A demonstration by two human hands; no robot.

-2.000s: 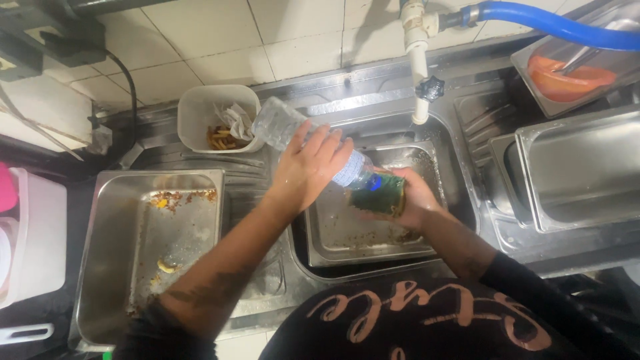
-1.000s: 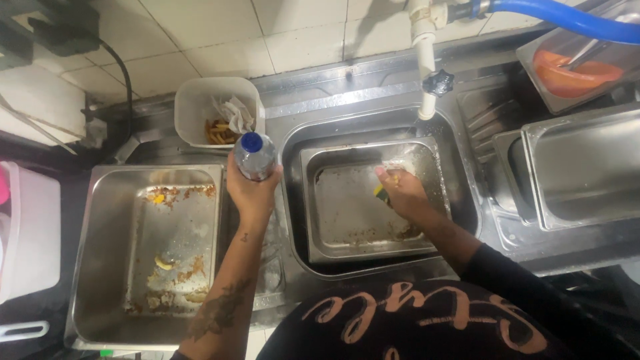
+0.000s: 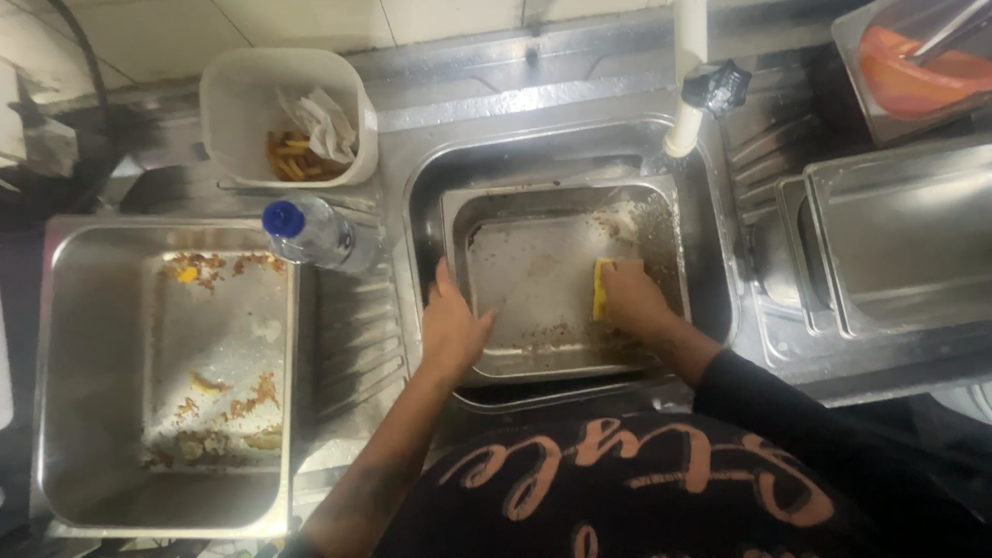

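A rectangular stainless steel pan (image 3: pixel 527 271) with brown residue lies in the sink basin (image 3: pixel 426 186). My right hand (image 3: pixel 632 298) presses a yellow sponge (image 3: pixel 599 288) against the pan's inner floor on the right side. At the pan's left rim rests my left hand (image 3: pixel 453 318), its thumb over the edge and fingers apart. A clear plastic bottle with a blue cap (image 3: pixel 314 232) stands on the ribbed drainboard, left of the basin and beyond my left hand.
A deep steel pan with food scraps (image 3: pixel 213 325) stands at left. Behind it is a white tub (image 3: pixel 288 85) holding fries and crumpled paper. A white tap pipe (image 3: pixel 686 116) overhangs the basin. Steel pans (image 3: pixel 914 248) and a container with an orange item (image 3: pixel 907 77) lie right.
My left hand has let go of the bottle, which now stands on the drainboard, and has moved to the pan's left edge. My right hand has lowered the sponge onto the pan floor.
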